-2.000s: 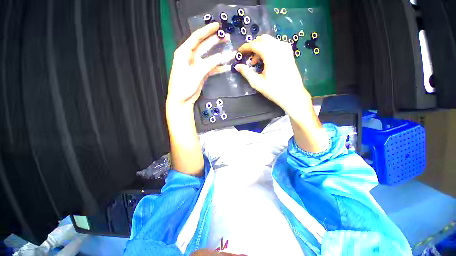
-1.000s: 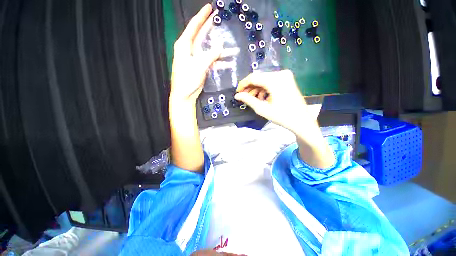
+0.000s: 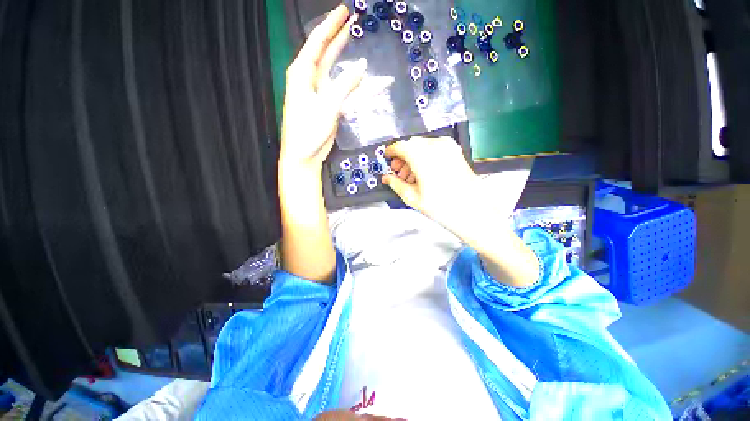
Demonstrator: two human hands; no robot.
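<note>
My left hand (image 3: 312,111) lies at the left edge of a clear plastic bag (image 3: 374,107), fingers spread, with no part seen in it. Several dark ringed parts (image 3: 414,53) with pale rings lie on the bag. My right hand (image 3: 428,177) is at the black tray (image 3: 440,136), thumb and fingertips closed around the right side of a dark ringed part (image 3: 376,167). More ringed parts (image 3: 358,174) sit left of it in the tray's near recess. The fingers partly hide the held part.
More dark parts with yellowish rings (image 3: 486,43) lie on clear plastic over a green mat (image 3: 514,131). A filled pack (image 3: 559,226) is right of my right forearm, beside a blue perforated basket (image 3: 658,255). Black ribbed covers (image 3: 148,148) stand on the left.
My right hand has moved from over the bag down to the tray, then slightly left with a part. The bag has shifted up, and more parts show in the tray. My left hand has shifted slightly.
</note>
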